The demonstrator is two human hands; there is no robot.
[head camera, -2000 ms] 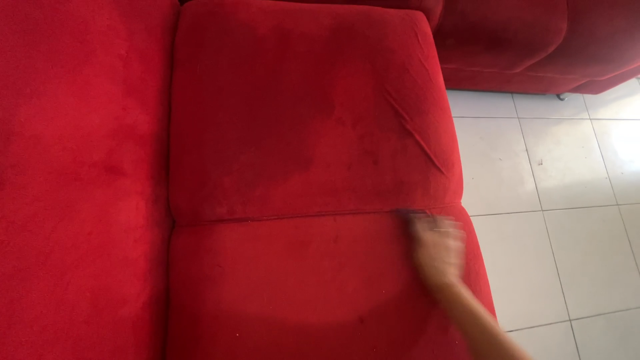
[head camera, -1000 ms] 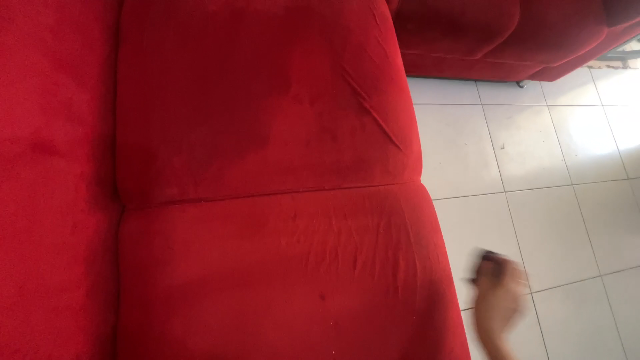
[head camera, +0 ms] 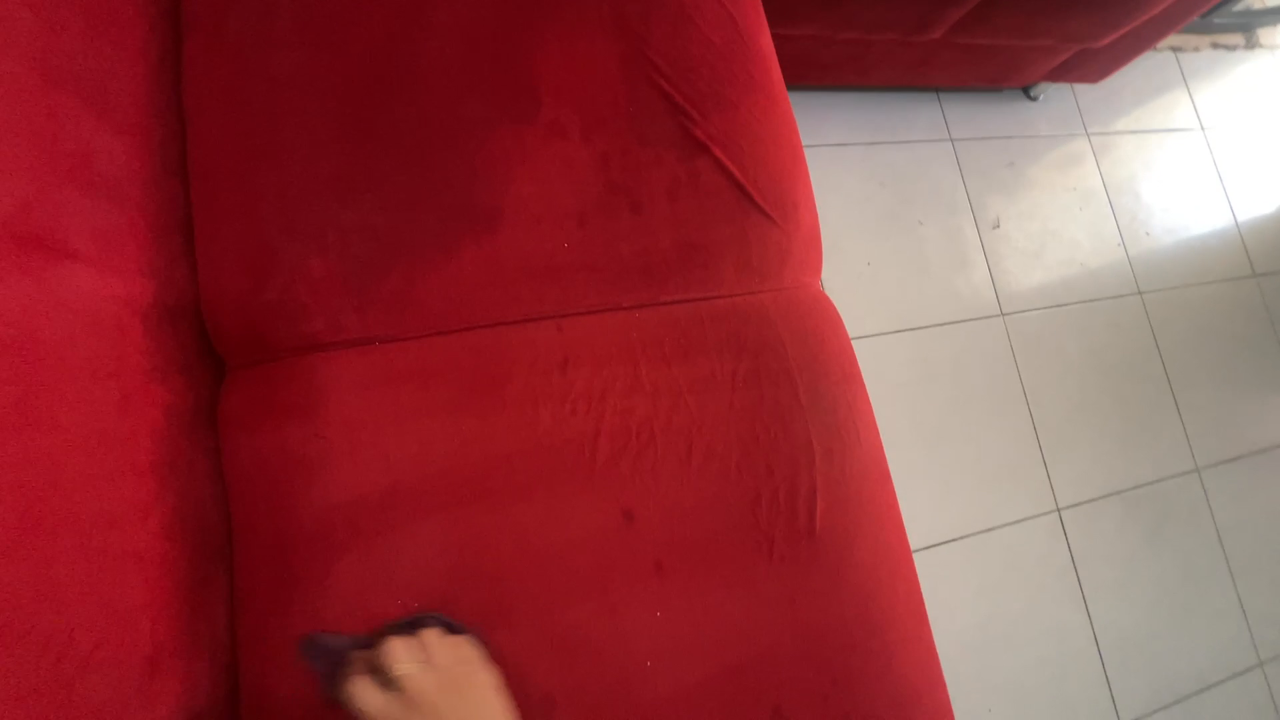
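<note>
My right hand (head camera: 430,675) is at the bottom of the view, blurred, over the near red sofa cushion (head camera: 560,480). Its fingers are closed on a dark cloth (head camera: 335,650), part of which sticks out to the left. Wrinkles and a few small dark spots mark the fabric of this cushion. Beyond a seam lies the far red cushion (head camera: 420,180), with a darker patch and a long crease near its right edge. My left hand is out of view.
The red sofa backrest (head camera: 80,400) runs along the left side. Pale floor tiles (head camera: 1030,410) lie to the right. Another red sofa (head camera: 900,45) with a metal foot (head camera: 1036,91) stands at the top right.
My right hand has gone from the cushion seam out over the floor tiles, then left to the near part of the cushion, with the dark thing still in it.
</note>
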